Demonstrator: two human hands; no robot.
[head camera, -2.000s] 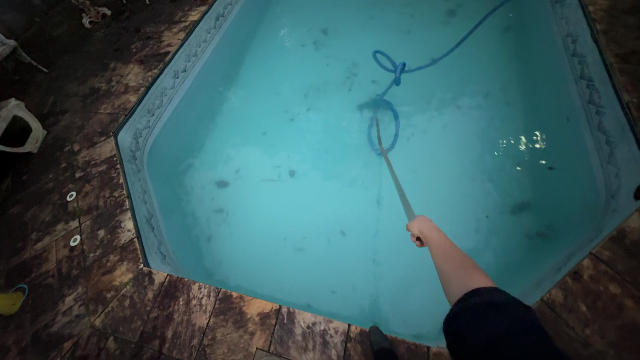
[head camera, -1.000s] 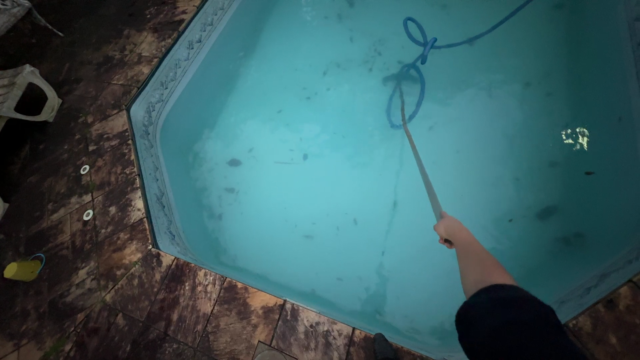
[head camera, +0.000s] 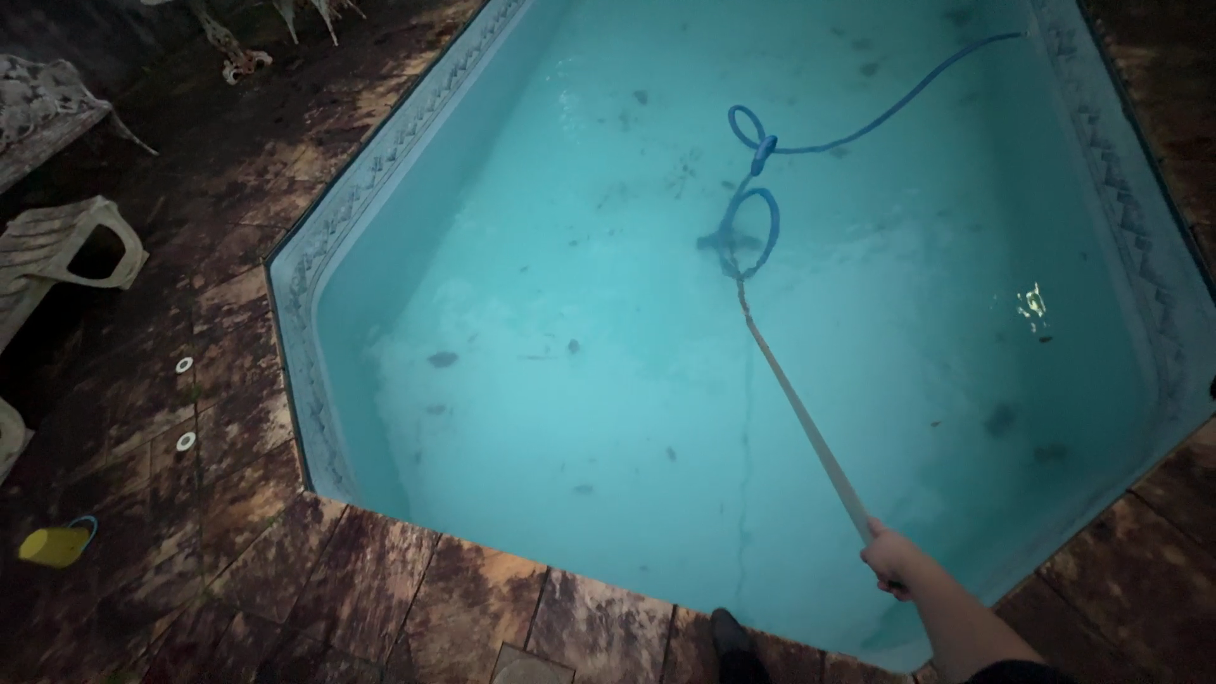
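Observation:
My right hand (head camera: 893, 562), at the lower right, is closed around the near end of a long pole (head camera: 807, 423). The pole slants away over the pool and enters the water. Near its far end, a dark, blurred pool vacuum head (head camera: 730, 243) shows underwater. A blue pool hose (head camera: 883, 114) runs from the far right wall, makes a small loop, then a larger one around the pole's far end. Dark debris (head camera: 443, 359) lies in patches on the pool floor. My left hand is out of view.
The tiled pool edge (head camera: 475, 560) runs just before me, with a dark shoe (head camera: 730, 635) at it. At left are a white plastic lounger (head camera: 71, 237), an ornate bench (head camera: 47, 114), two round white deck fittings and a yellow bucket (head camera: 54, 547) on its side.
My right hand stays closed on the pole. The view has shifted somewhat; no other plain change.

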